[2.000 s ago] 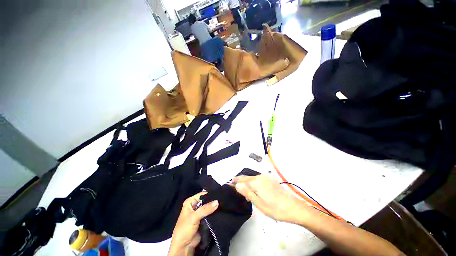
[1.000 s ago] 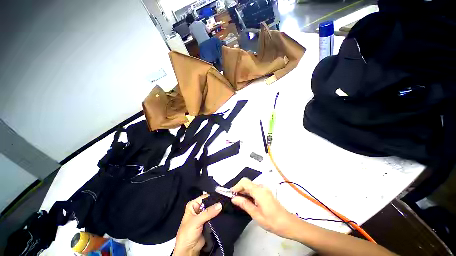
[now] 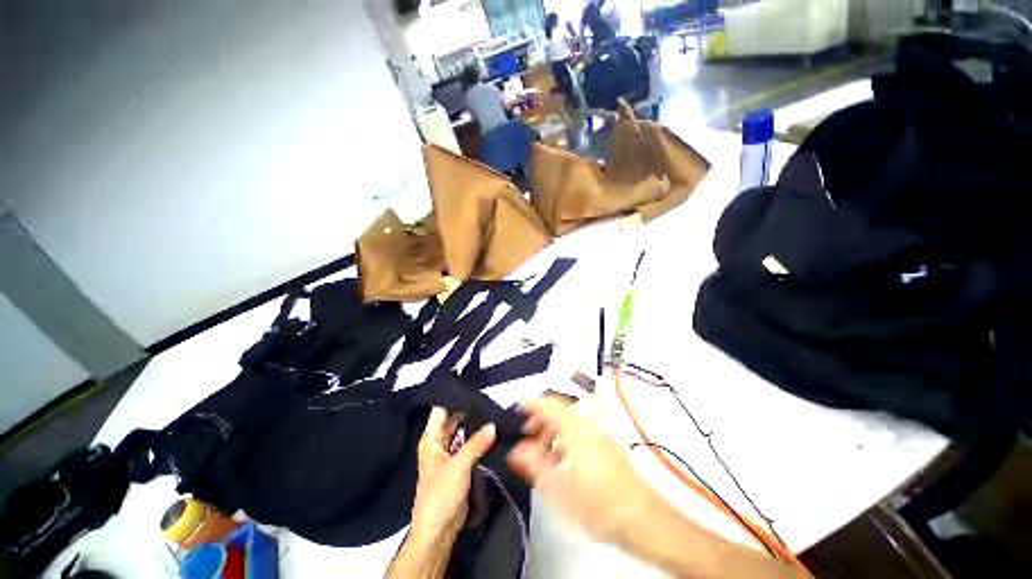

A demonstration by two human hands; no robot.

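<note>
A black bag (image 3: 328,469) lies on the white table in front of me, with black webbing straps (image 3: 515,368) fanned out beyond it. My left hand (image 3: 444,469) grips a folded black part of the bag, thumb on top, with a pale line of stitching or cord running down below it. My right hand (image 3: 566,458) is blurred at the right edge of the same part, its fingers curled near the cloth. Whether its fingers hold anything cannot be told.
A green pen-like tool (image 3: 626,311) on an orange cord (image 3: 668,455) lies right of the straps, near a small grey piece (image 3: 583,382). Brown bags (image 3: 481,221) stand behind. A black pile (image 3: 849,271) and blue-capped bottle (image 3: 756,153) are right. A blue tray (image 3: 260,554) is lower left.
The view has tilted up slightly. My right hand no longer shows the pale piece pinched at its fingertips and is now blurred. My left hand keeps its grip on the black cloth.
</note>
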